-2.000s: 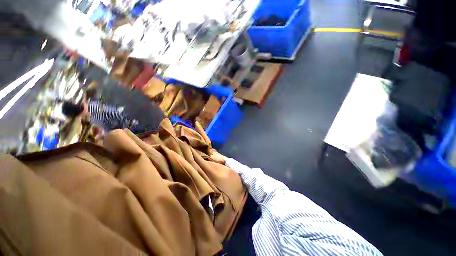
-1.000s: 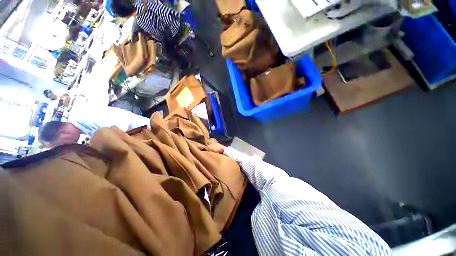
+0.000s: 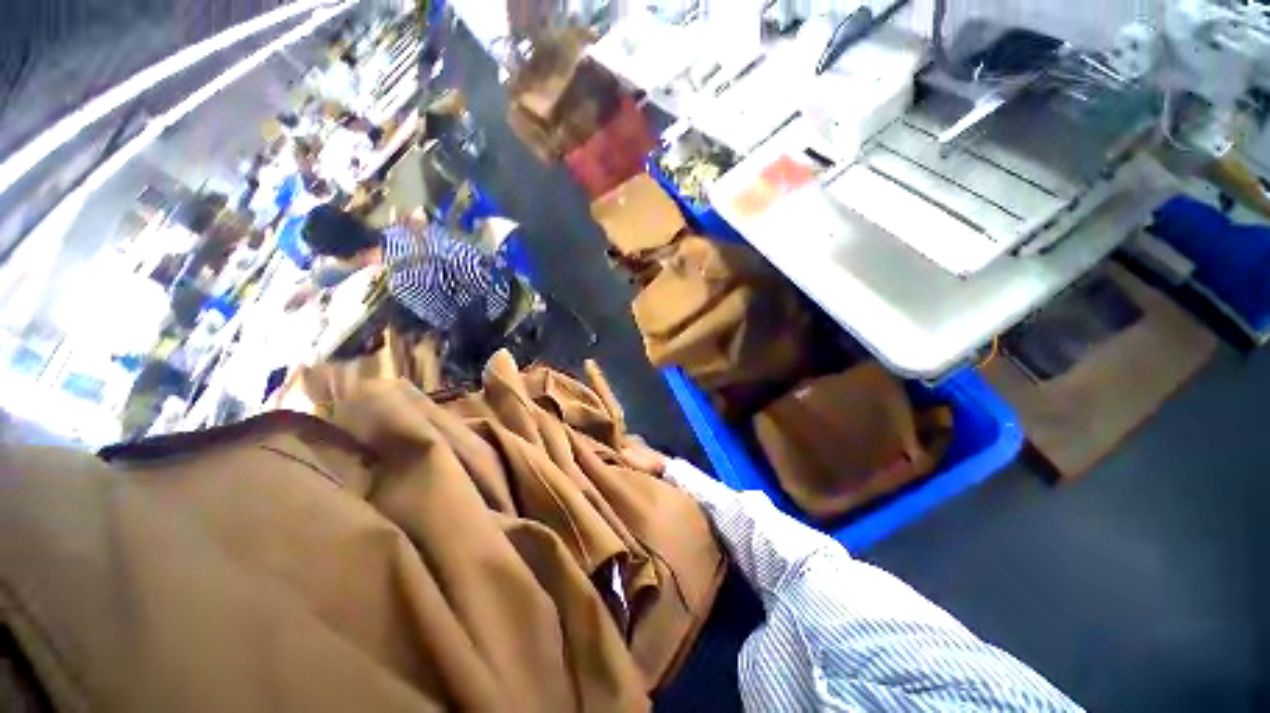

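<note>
A large bundle of brown bag bodies (image 3: 404, 543) fills the lower left and middle of the view, held up close in front of me. Its pieces are folded and heaped together. My right hand (image 3: 644, 457) shows small at the bundle's right edge, at the end of a striped sleeve, and holds the bundle there. Most of its fingers are hidden or blurred against the brown folds. My left hand is not in view.
A blue bin (image 3: 891, 515) with brown bag bodies stands ahead to the right, beside a white machine table (image 3: 905, 314). A flat brown board (image 3: 1114, 376) lies on the floor behind it. A person in a striped top (image 3: 443, 275) sits ahead at the left.
The view has turned and moved forward. The blue bin and white table now show larger and lower. The person in pale clothing at the left is out of view. The bundle is still held.
</note>
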